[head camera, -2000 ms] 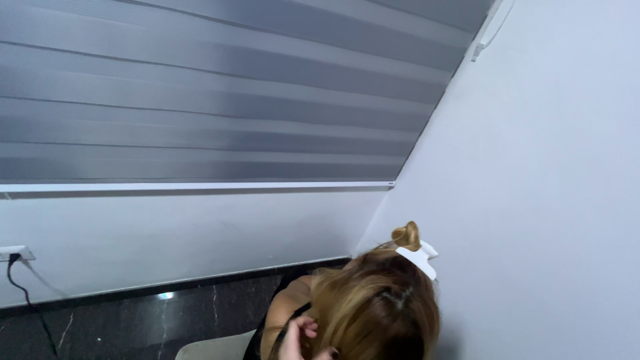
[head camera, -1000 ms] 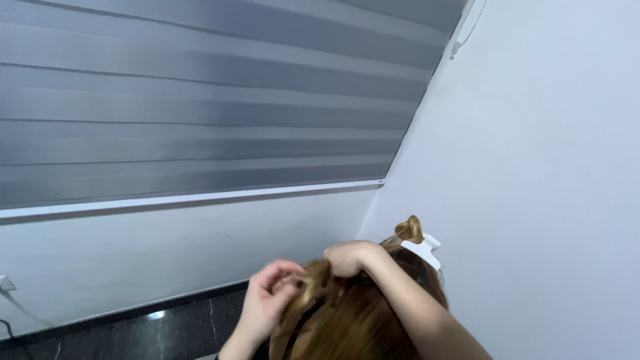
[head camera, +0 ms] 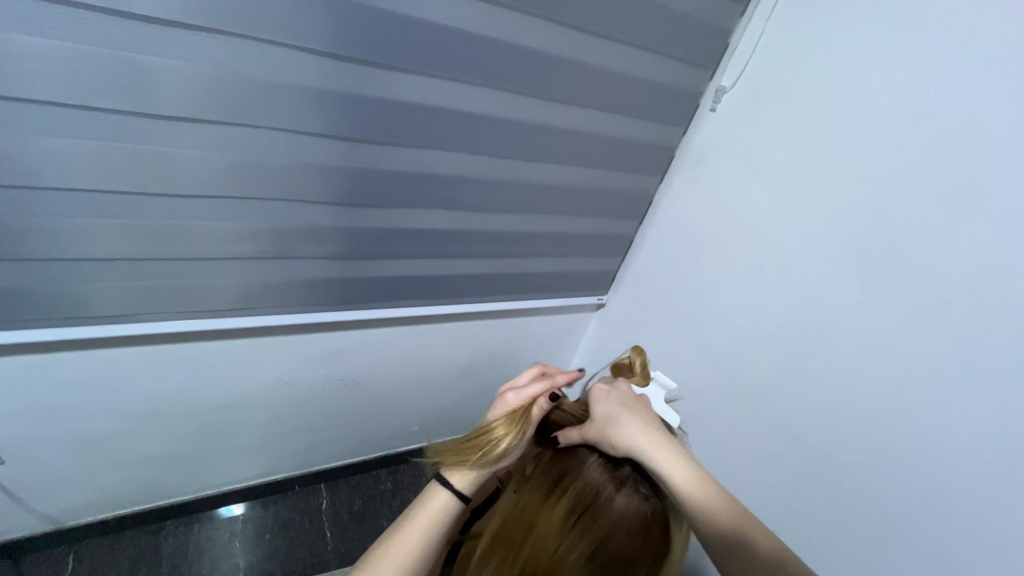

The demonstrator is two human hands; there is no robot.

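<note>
A seated person's head of long brown-blond hair (head camera: 568,512) is at the bottom centre, seen from above. My left hand (head camera: 532,400), with dark nail polish and a black hair tie (head camera: 453,489) round the wrist, grips a blond lock of hair (head camera: 484,440) whose loose end spreads to the left. Against the top of the head lies my right hand (head camera: 612,416), its thumb and fingers around hair near the roots; the fingertips are partly hidden. Just beyond it, a white claw clip (head camera: 662,398) holds a coiled twist of hair (head camera: 632,366).
A grey striped roller blind (head camera: 336,176) with a white bottom rail (head camera: 304,319) hangs ahead. A white wall (head camera: 864,264) rises close on the right, with a blind cord (head camera: 752,56) at its top. Dark marble flooring (head camera: 264,520) shows at the lower left.
My left hand has moved up and right beside the head, and the lock now trails from it to the left. My right hand has shifted nearer to the white clip.
</note>
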